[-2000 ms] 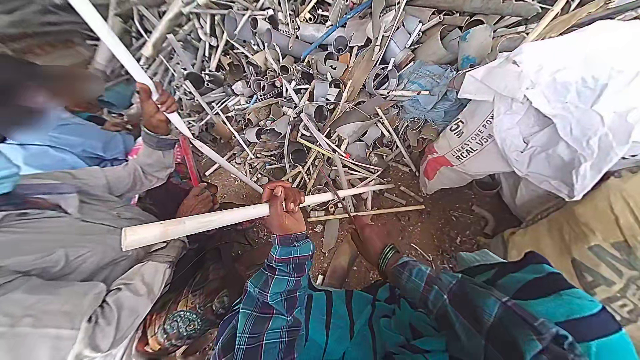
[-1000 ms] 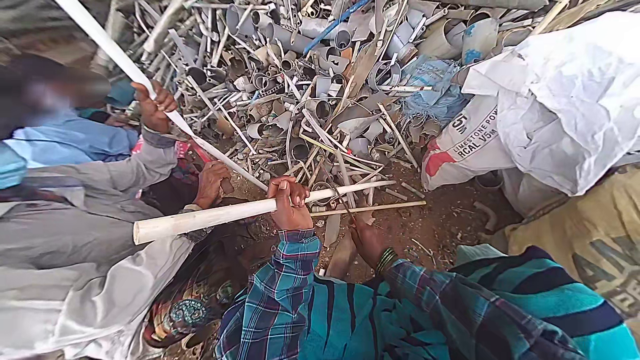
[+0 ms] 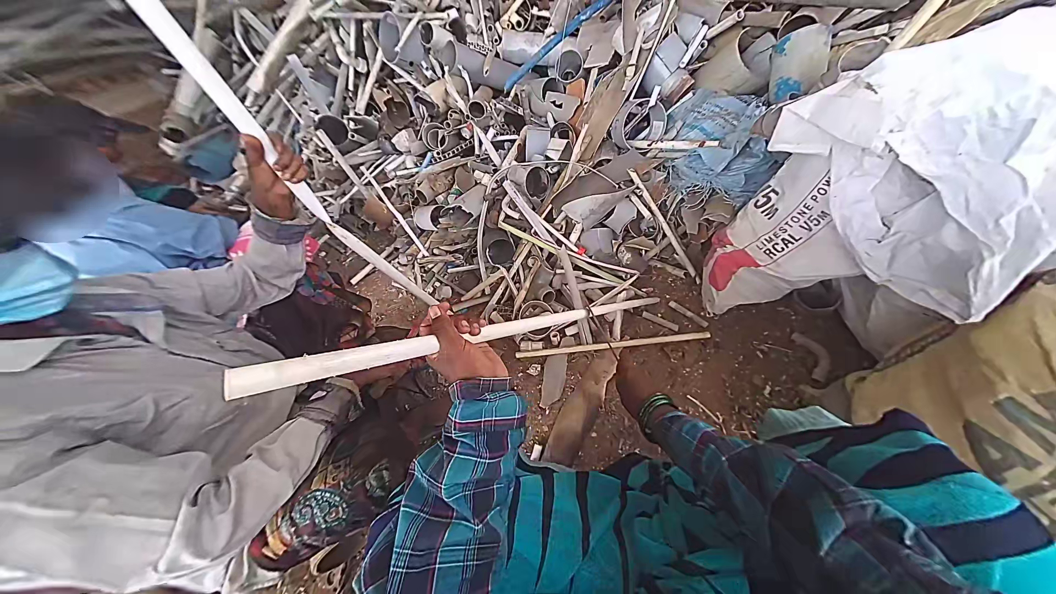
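My left hand (image 3: 464, 346) is closed around a long white plastic pipe (image 3: 330, 367), its wide end toward the left and its narrow end past my right hand. My right hand (image 3: 635, 386) is below the narrow end, its fingers mostly hidden in shadow; it seems closed on a thin blade-like tool (image 3: 616, 328) that reaches up to the pipe. Just beneath the pipe, a thin yellowish strip (image 3: 615, 345) lies across the scraps. At the left a co-worker's raised hand (image 3: 272, 173) holds another white pipe (image 3: 219, 95) that slants down toward my left hand.
A large heap of cut pipes and fittings (image 3: 536, 157) spreads ahead. White woven sacks (image 3: 924, 165) stand at the right, above a yellowish sack (image 3: 957, 388). Blue plastic netting (image 3: 718, 136) lies beside them. A co-worker in grey clothing (image 3: 124, 429) sits close on the left.
My left hand and its pipe have shifted slightly to the right since the first frame. The co-worker's lower hand has moved down behind my pipe. My right hand has stayed near the narrow end.
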